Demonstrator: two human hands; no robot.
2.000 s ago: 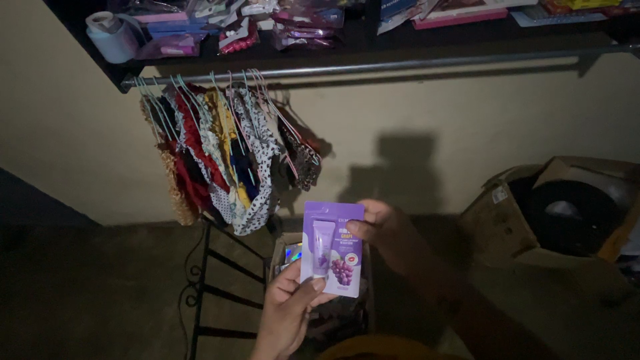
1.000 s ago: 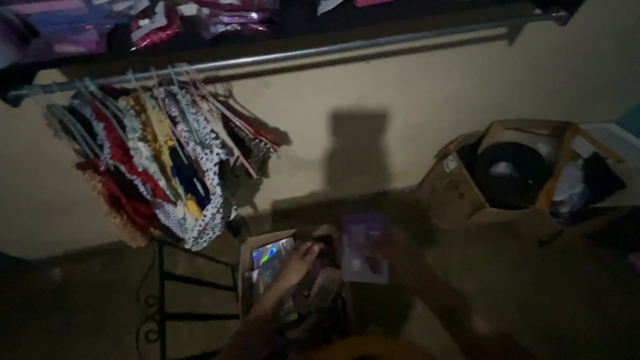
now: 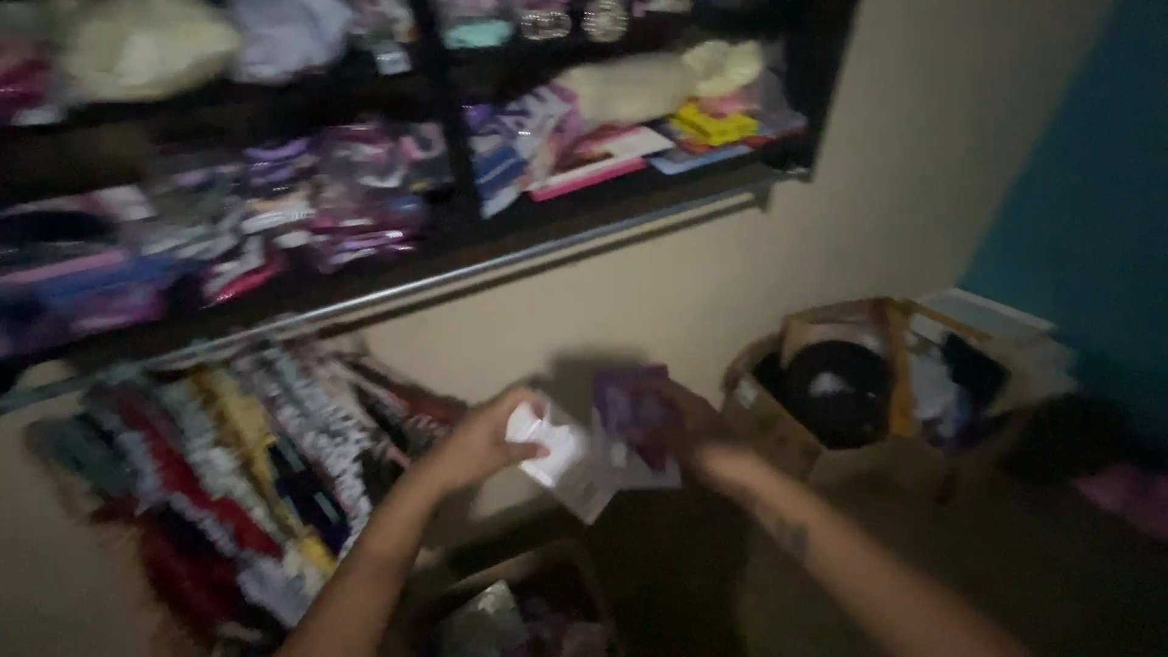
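Note:
My left hand (image 3: 497, 433) grips the upper left end of a white and clear packet (image 3: 557, 452), its thumb on the front. Just to the right, my right hand (image 3: 689, 424) holds a purple packet (image 3: 630, 415) by its right side. The lower parts of the two packets are close together; blur hides whether they touch. Below both hands stands an open box (image 3: 584, 566) with shiny packets (image 3: 488, 620) and other small goods in it.
A dark shelf unit (image 3: 456, 233) full of packaged goods spans the top. Clothes (image 3: 228, 474) hang from its metal rail (image 3: 456, 278) at the left. An open cardboard box (image 3: 757, 401) with a round black thing (image 3: 838, 392) stands right, near a teal wall (image 3: 1086, 237).
My left hand, in the open box one second ago, is now raised and holds a white and clear packet. My right hand still holds the purple one. The view has shifted up.

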